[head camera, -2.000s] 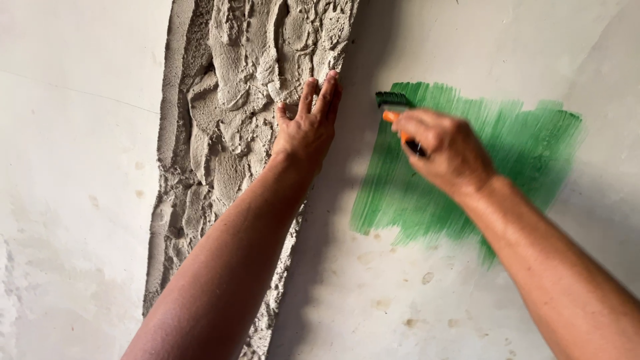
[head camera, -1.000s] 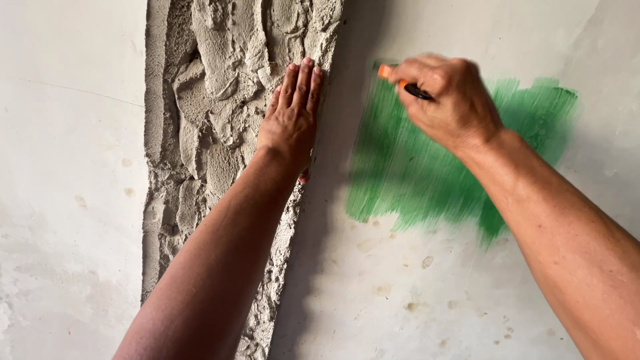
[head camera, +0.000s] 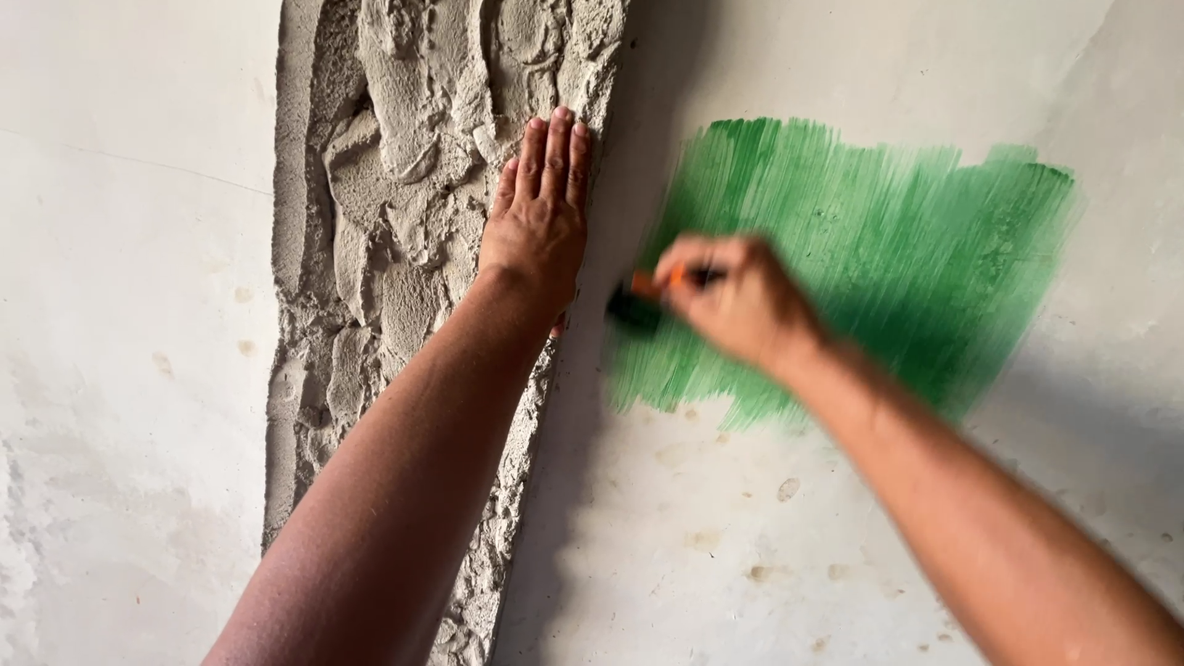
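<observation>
My left hand (head camera: 536, 222) lies flat on a raised column of rough, textured plaster (head camera: 407, 139), near its right edge, and holds nothing. In my right hand (head camera: 740, 296) is a paintbrush (head camera: 638, 303) with an orange and black handle; the hand and brush are blurred. The dark bristles are at the lower left edge of a patch of green paint (head camera: 860, 222) on the pale wall. Vertical brush strokes show in the patch, which looks darker behind my right wrist.
The pale wall (head camera: 129, 305) continues left of the column, with a thin crack and faint stains. Brownish spots mark the wall (head camera: 684, 536) below the paint. The column stands out from the wall and casts a shadow along its right side.
My right hand has moved down with the brush, from the upper left corner of the green patch to its lower left edge. My left hand remains on the rough plaster.
</observation>
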